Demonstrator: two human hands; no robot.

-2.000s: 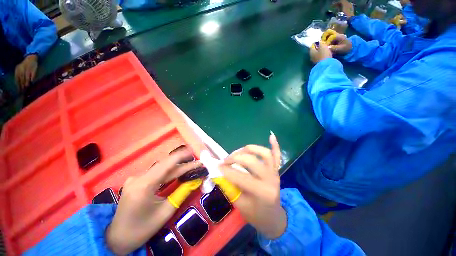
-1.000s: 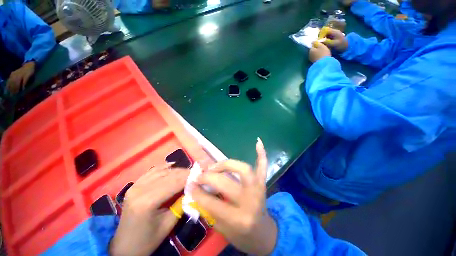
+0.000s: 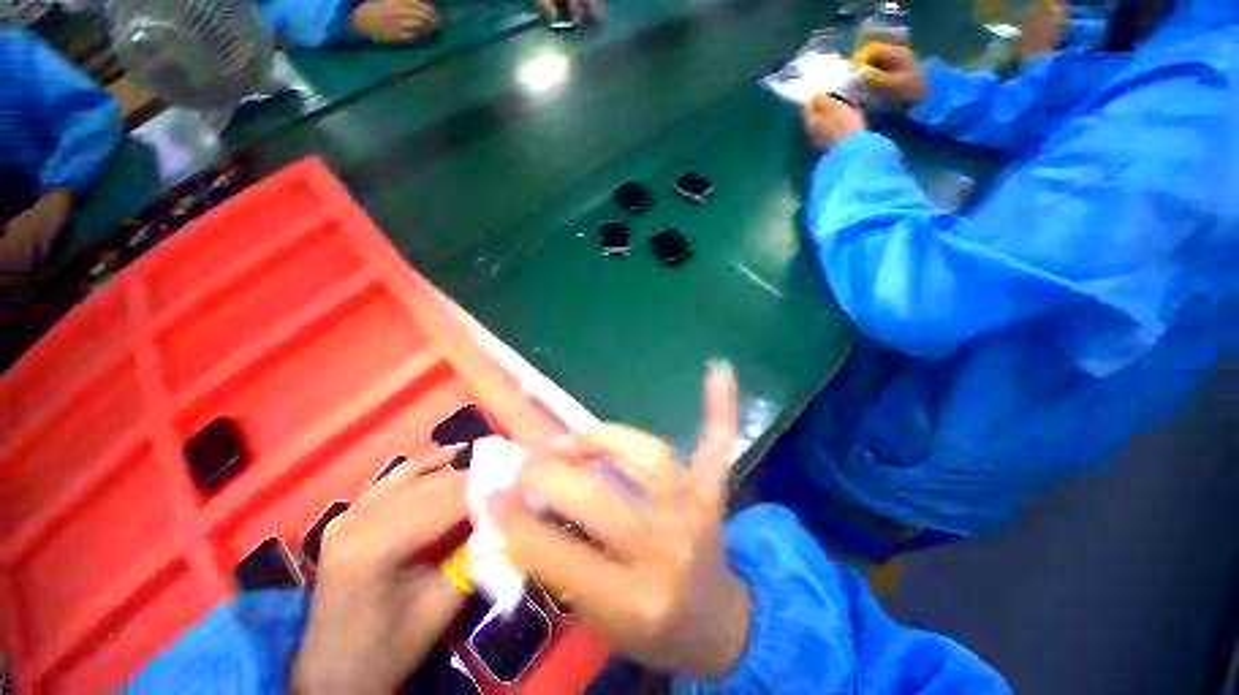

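A red compartment tray (image 3: 152,394) lies on the left, its near part under my hands. Black watch bodies lie in it, one alone (image 3: 215,452) in a middle pocket and several (image 3: 511,641) around my hands. My right hand (image 3: 632,543), slightly blurred, holds a crumpled white wipe (image 3: 492,512), with its index finger pointing up. My left hand (image 3: 383,570) is bent against the wipe from the other side, a yellow finger cot showing. Whatever my left hand holds is hidden behind the fingers and wipe.
Four-sided watch bodies (image 3: 670,246) lie in a small group on the green bench (image 3: 544,306). A person in a blue smock (image 3: 978,285) sits at the right, hands near a white packet (image 3: 815,78). A fan (image 3: 190,52) stands at the upper left. Other people's hands show across the bench.
The view has shifted, so the bench items sit further left. My hands came together around the wipe and moved slightly left. The watch earlier visible between my fingers is now hidden.
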